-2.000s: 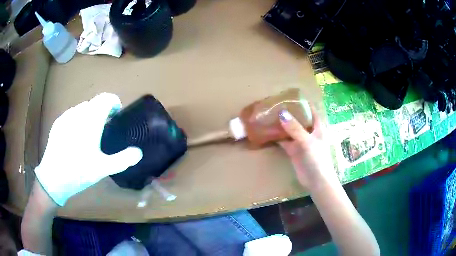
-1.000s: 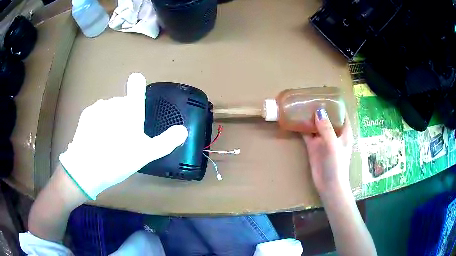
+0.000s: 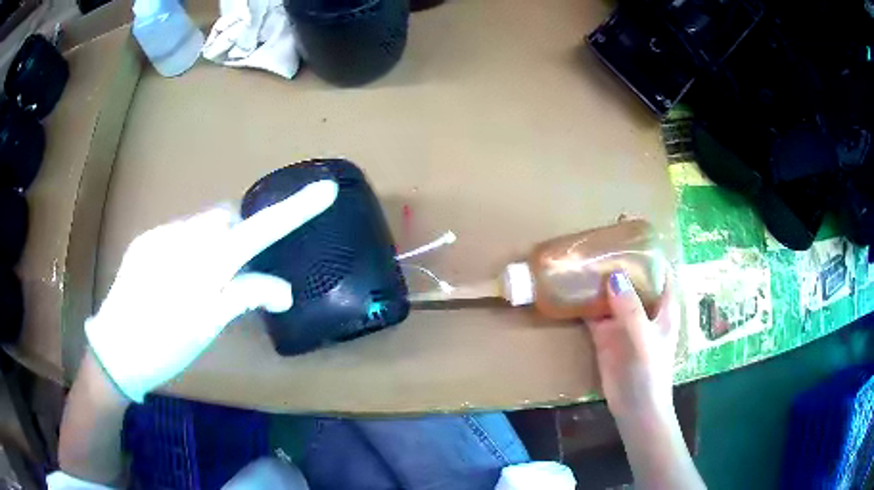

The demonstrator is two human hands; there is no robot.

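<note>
A black speaker housing (image 3: 331, 258) lies on the brown cardboard sheet (image 3: 479, 134). My left hand (image 3: 187, 292), in a white glove, holds it from the left, with fingers across its top. Thin red and white lead wires (image 3: 426, 251) stick out from its right side. My bare right hand (image 3: 632, 335) holds the amber glue bottle (image 3: 589, 273) on its side, thumb on top. Its long pale nozzle points left and its tip meets the housing's lower right edge. My right fingers under the bottle are mostly hidden.
A translucent bottle (image 3: 168, 40), a white cloth (image 3: 254, 38) and another black housing (image 3: 350, 43) stand at the back left. Black housings (image 3: 38, 77) line the far left beyond a raised cardboard edge. Loose black parts (image 3: 767, 105) heap at the right on a green printed sheet (image 3: 700, 201).
The housing has turned in my left hand, whose fingers now reach over its top. The bottle has moved down, its nozzle shifting from the upper right side to the lower right edge.
</note>
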